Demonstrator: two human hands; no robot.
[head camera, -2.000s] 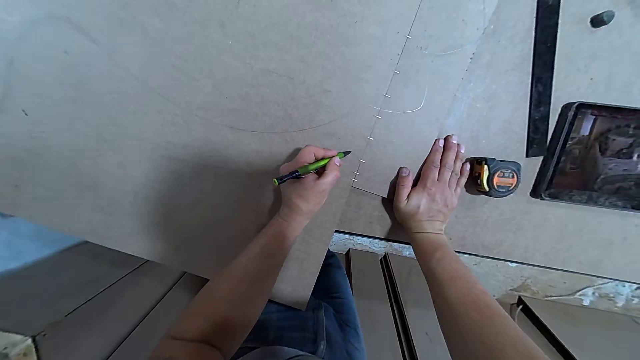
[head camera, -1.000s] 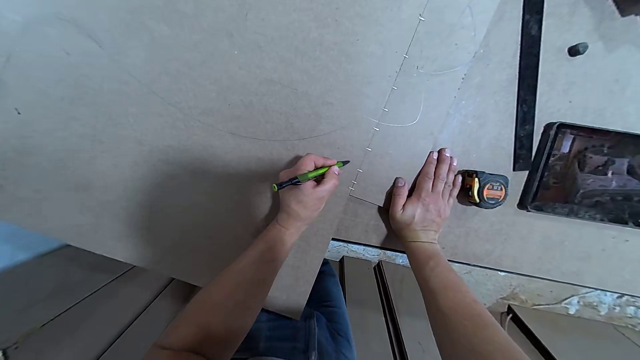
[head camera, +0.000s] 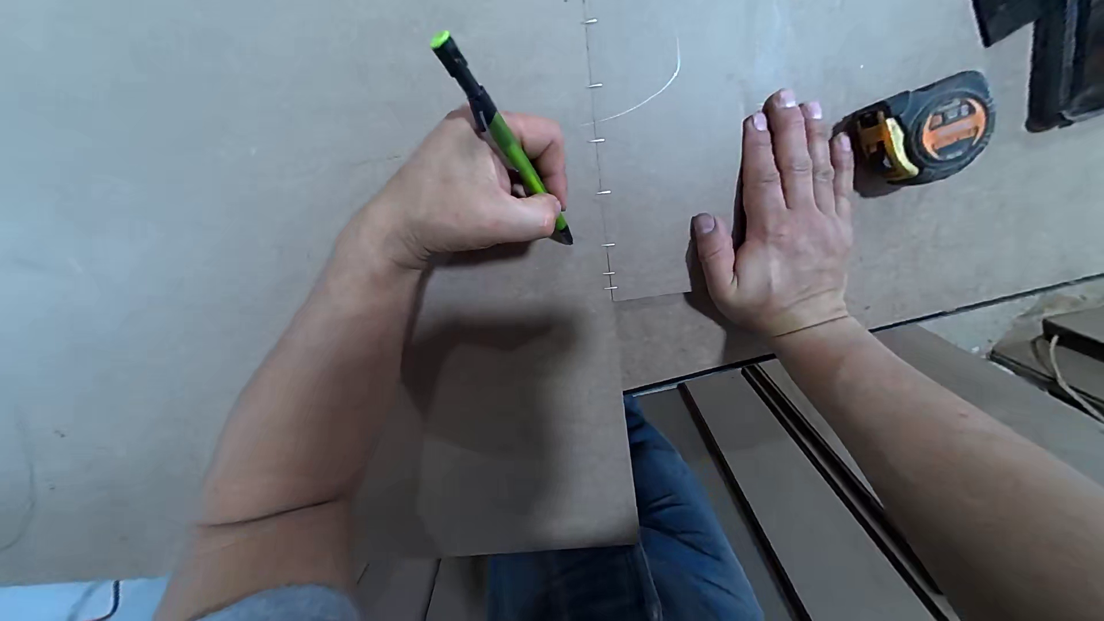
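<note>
My left hand (head camera: 483, 181) grips a green and black pen or marking pencil (head camera: 515, 155), its dark tip low near the edge of a large grey-brown sheet (head camera: 216, 216). Along that edge runs a row of short light tick marks. Lying flat with fingers together and thumb apart, my right hand (head camera: 789, 216) presses on a thinner-looking sheet or board (head camera: 664, 207) to the right of the marks. Its fingertips are beside a black and orange tape measure (head camera: 927, 129) with a yellow part. A curved light line crosses near the upper marks.
A dark-framed object (head camera: 1056, 69) lies at the upper right corner, with a flat black piece (head camera: 1005, 17) beside it. Brown panels (head camera: 776, 448) with dark grooves lie below the work surface edge, next to my jeans-clad leg (head camera: 681, 517). A cord (head camera: 1065, 379) hangs at the right.
The view has moved much closer. The pen, which leaned left with its tip towards the marks, now stands steeper, its tip pointing down right. My right hand remains flat beside the tape measure.
</note>
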